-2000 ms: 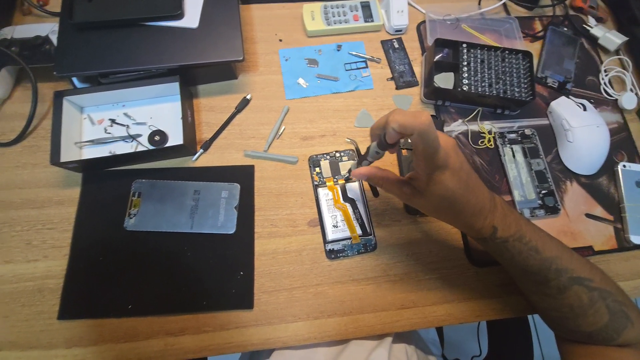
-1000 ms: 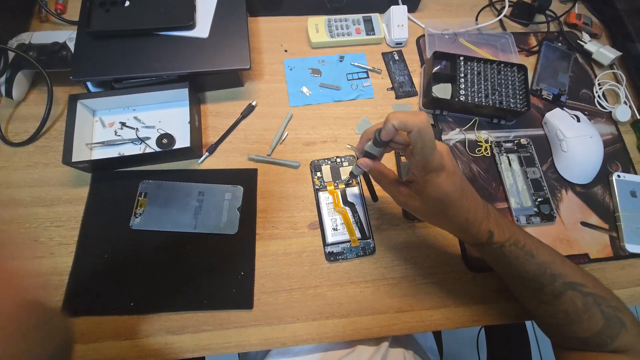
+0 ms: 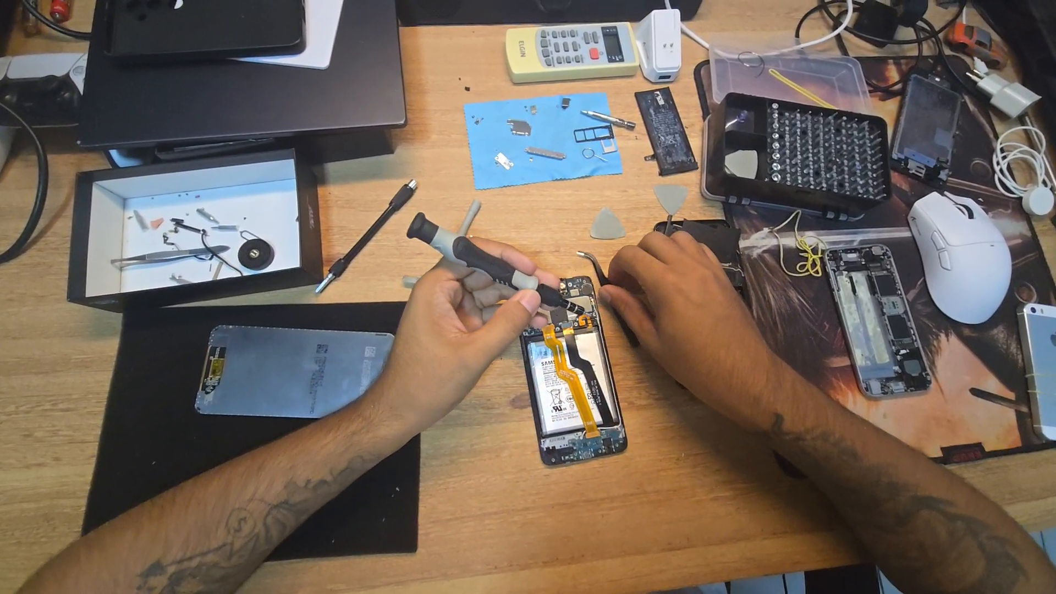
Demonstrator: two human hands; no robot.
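An opened smartphone (image 3: 575, 379) lies on the wooden table, its battery, orange flex cable (image 3: 568, 371) and circuit boards exposed. My left hand (image 3: 478, 318) holds a precision screwdriver (image 3: 495, 262) between thumb and fingers, its handle up to the left and its tip over the phone's upper board. Just right of the phone is my right hand (image 3: 660, 293), thumb and index finger at a pair of dark curved tweezers (image 3: 596, 269); the fingers hide part of them, so a firm grip cannot be confirmed. Behind that hand lies a dark phone part (image 3: 711, 241), partly covered.
A display panel (image 3: 289, 371) rests on a black mat (image 3: 256, 503) at left, below a box of small parts (image 3: 309, 239). Metal pieces sit on a blue cloth (image 3: 487, 148). At right are a bit case (image 3: 825, 194), another opened phone (image 3: 879, 322) and a white mouse (image 3: 959, 256).
My left hand has come in from the left and now holds the screwdriver, which was in my right hand. The right hand has moved to the tweezers beside the phone.
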